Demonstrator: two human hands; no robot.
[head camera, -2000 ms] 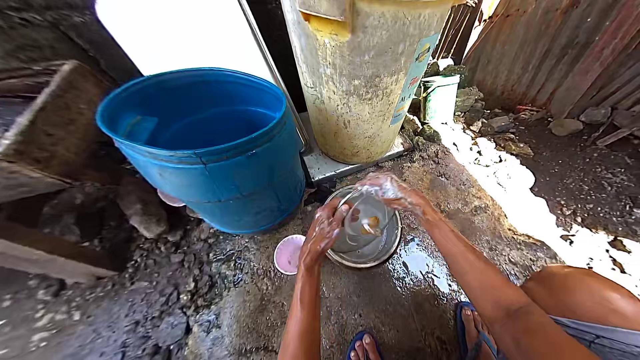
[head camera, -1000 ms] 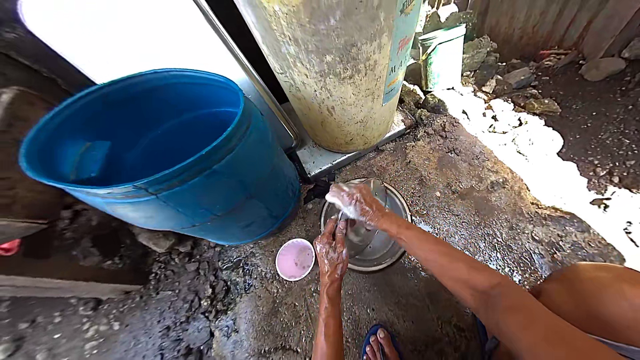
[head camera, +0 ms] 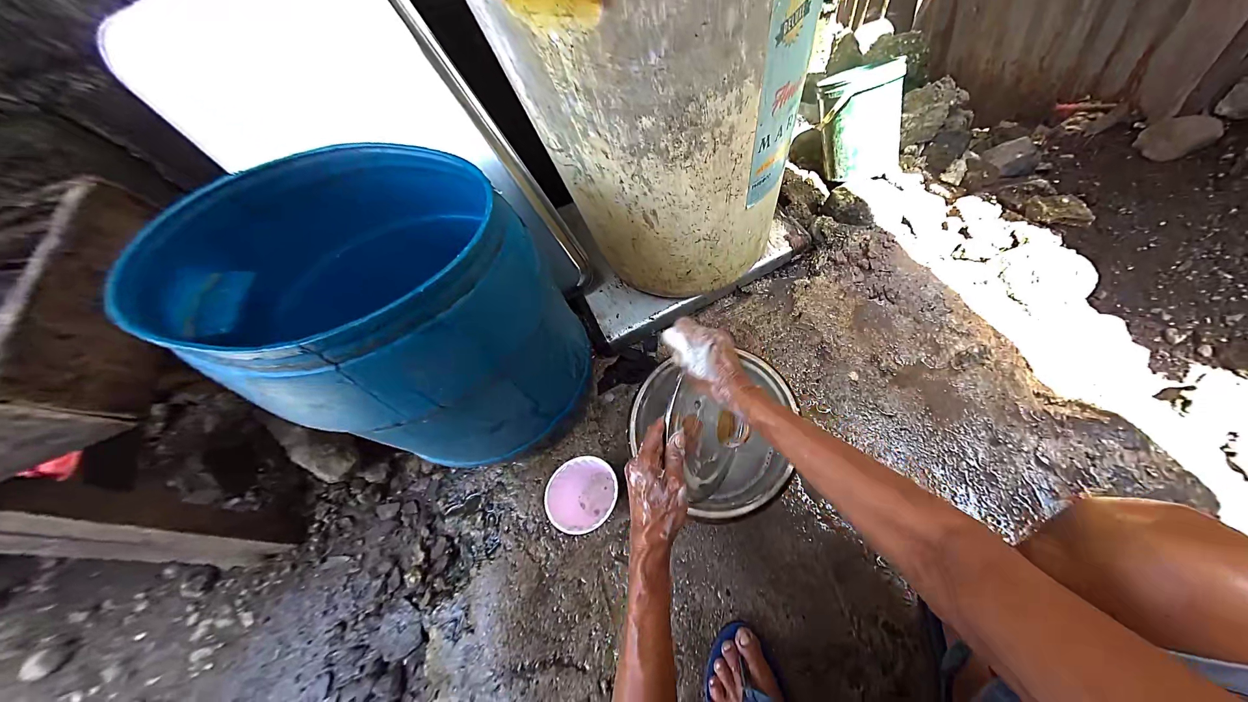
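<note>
A round metal basin [head camera: 746, 492] rests on the wet ground, with what looks like a clear rounded lid or bowl [head camera: 710, 458] held over it. My left hand [head camera: 659, 483], wet with suds, grips the near left edge of this clear piece. Above its far edge is my right hand [head camera: 710, 361], closed on a white, sudsy thing that may be a sponge or foam. Something yellowish-brown shows through or beside the clear piece. A small pink bowl [head camera: 581, 495] sits on the ground just left of my left hand.
A large blue plastic drum [head camera: 458, 341] stands at the left, a tall stained container [head camera: 663, 146] behind the basin on a metal base [head camera: 634, 310]. Farther back right are a pail [head camera: 864, 122] and rocks [head camera: 1178, 137]. A wooden box frame [head camera: 78, 292] is at the far left; my sandalled foot [head camera: 739, 668] is below.
My left hand has gone from beside the basin's near left rim to over the basin, on the clear piece. My right hand remains sudsy over the basin's far side.
</note>
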